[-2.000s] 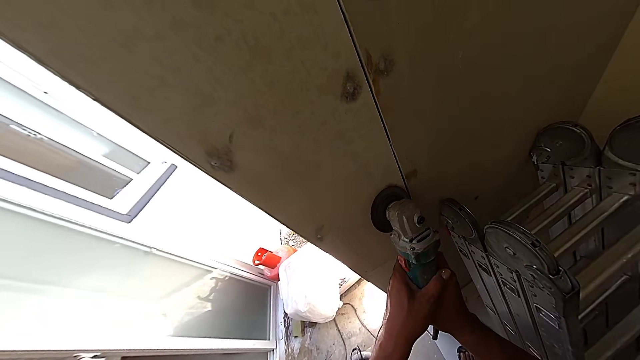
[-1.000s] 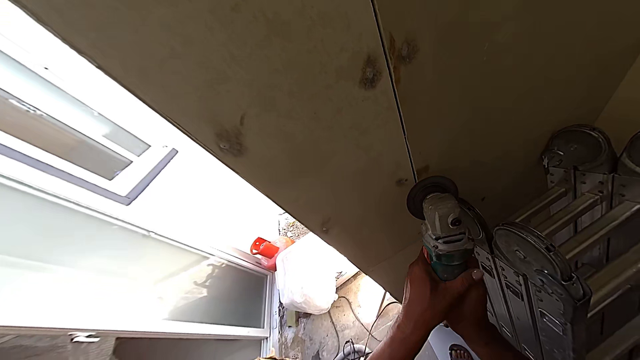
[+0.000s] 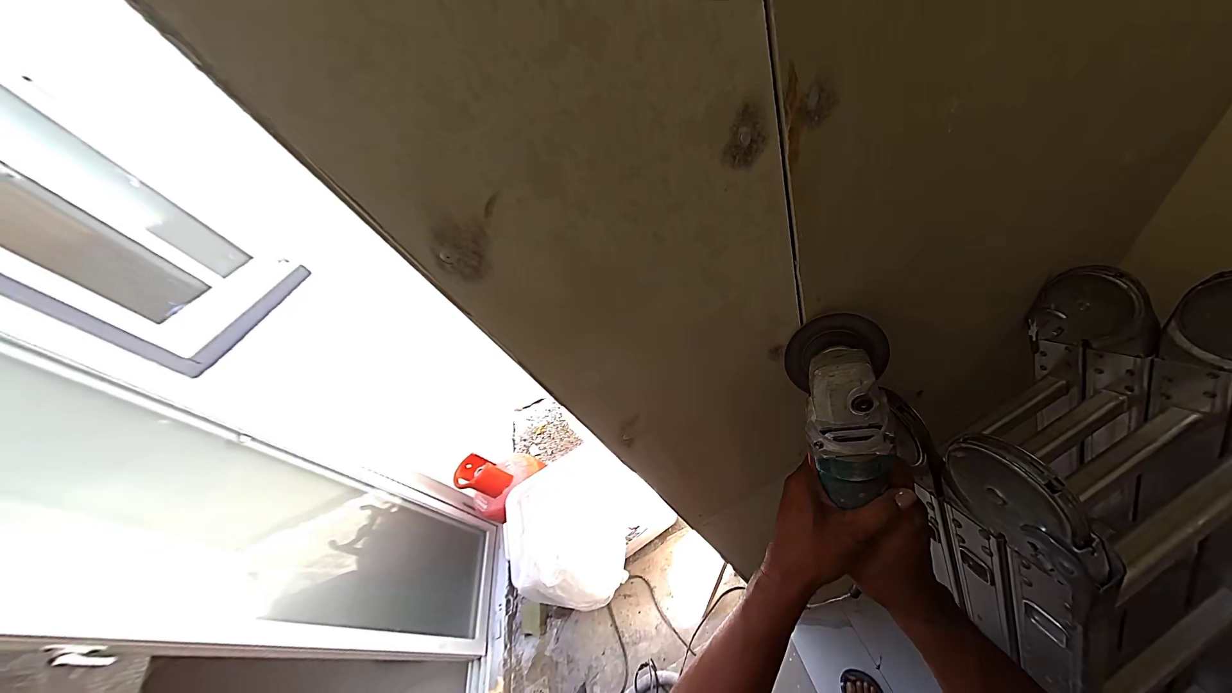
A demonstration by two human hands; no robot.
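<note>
Both of my hands are wrapped around the body of an angle grinder (image 3: 851, 423), raised toward a tan overhead board (image 3: 616, 260). My left hand (image 3: 807, 529) grips it from the left, and my right hand (image 3: 890, 529) from the right, the two close together. The grinder's dark round disc (image 3: 835, 348) lies over the lower end of a narrow seam (image 3: 791, 221) between boards; whether it touches the surface I cannot tell. Several rough, stained spots mark the board, with one (image 3: 746, 137) just left of the seam.
A folded aluminium ladder (image 3: 1049, 539) with round hinges stands close at the right. A white plastic bag (image 3: 563, 534) and a red object (image 3: 483, 475) lie below, near cables on the floor. Frosted glass panels (image 3: 192, 491) in white frames line the left. A foot (image 3: 859, 683) shows at the bottom.
The grinder, held in both hands, has moved right across the seam from its left side, where the disc was two seconds ago. The view has shifted somewhat.
</note>
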